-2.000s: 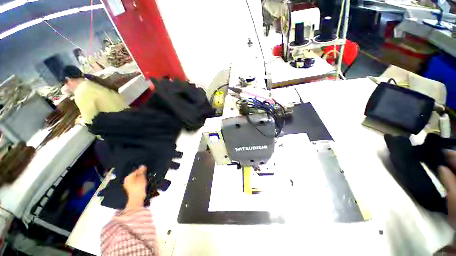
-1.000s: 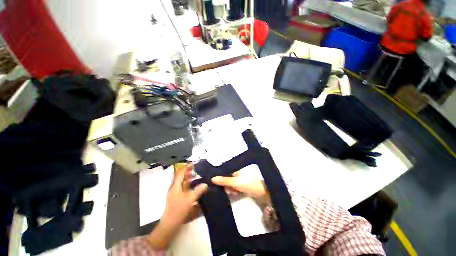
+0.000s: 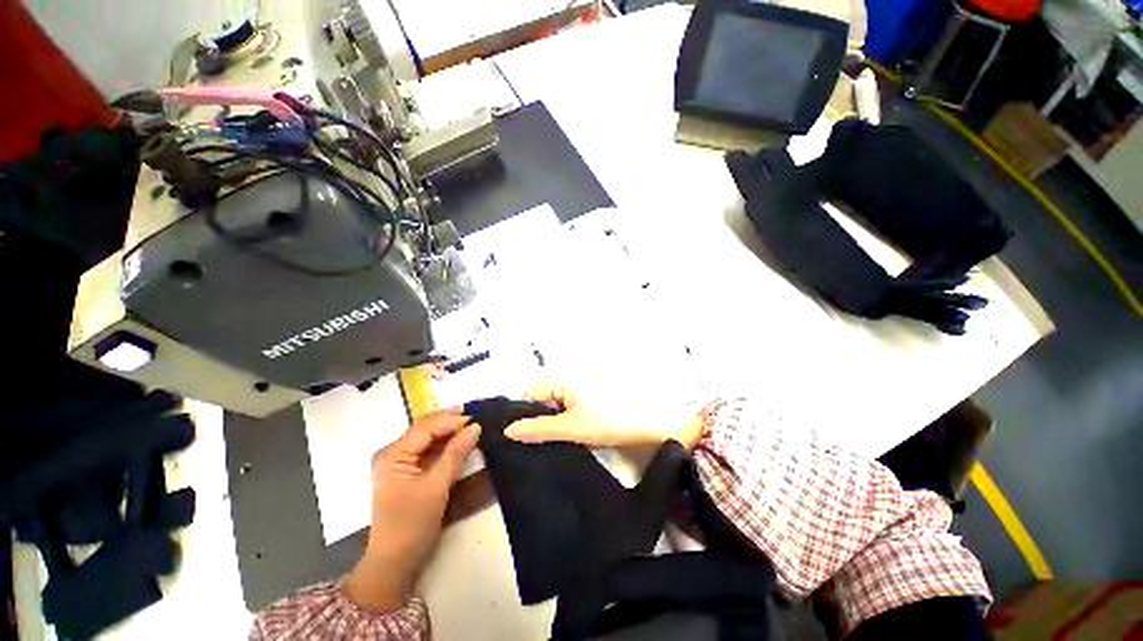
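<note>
A black fabric piece (image 3: pixel 545 501) lies at the front edge of the machine bed and hangs towards me. My left hand (image 3: pixel 420 482) pinches its upper left corner between thumb and fingertips, just below the yellow strip (image 3: pixel 417 391). My right hand (image 3: pixel 589 423) lies over the top edge, with the thumb on the fabric and the fingers partly hidden. The grey cover marked MITSUBISHI (image 3: pixel 282 282) is just above and left of my hands. The needle cannot be made out.
Finished black pieces (image 3: pixel 865 225) lie at the right, below the control panel (image 3: pixel 761 65). A large black pile (image 3: pixel 94 501) is at the left. Cables (image 3: pixel 313 163) and a pink strip (image 3: pixel 238 98) lie on the machine head. The table's edge (image 3: pixel 959 382) is at the right.
The view has moved closer to the machine. The frame piece, spread open a second ago, is now bunched towards me, its corner nearer the yellow strip. Earlier my left hand was on the left pile.
</note>
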